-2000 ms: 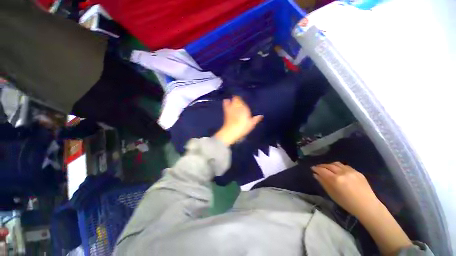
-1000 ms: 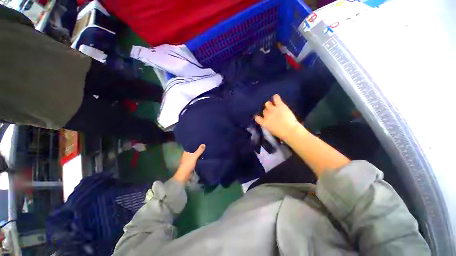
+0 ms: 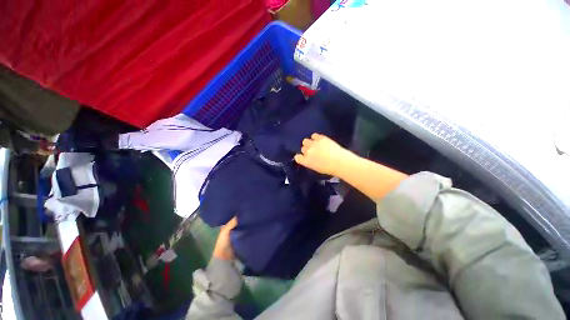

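Navy garment pieces (image 3: 269, 212) lie heaped at my lap and over the near side of the blue basket. My left hand (image 3: 225, 239) is at their lower left edge, thumb on top and fingers hidden under the cloth, gripping it. My right hand (image 3: 317, 154) is at their upper right, fingers curled on the navy cloth; the fingertips are partly hidden. A white piece with dark stripes (image 3: 206, 153) hangs over the basket's left side, beside the navy cloth. A small white bit of cloth shows below my right hand.
The blue basket (image 3: 274, 39) stands ahead, against a large red cloth (image 3: 156, 50). The white table with its grey ribbed edge (image 3: 431, 122) runs along the right. At left are a rack, a white and navy piece (image 3: 74, 187) and a red-and-white post. Part of a person's dark clothing shows at upper left.
The view has shifted, so the red cloth fills more of the upper left. The navy cloth is spread wider at my lap between my hands. Both hands remain on it.
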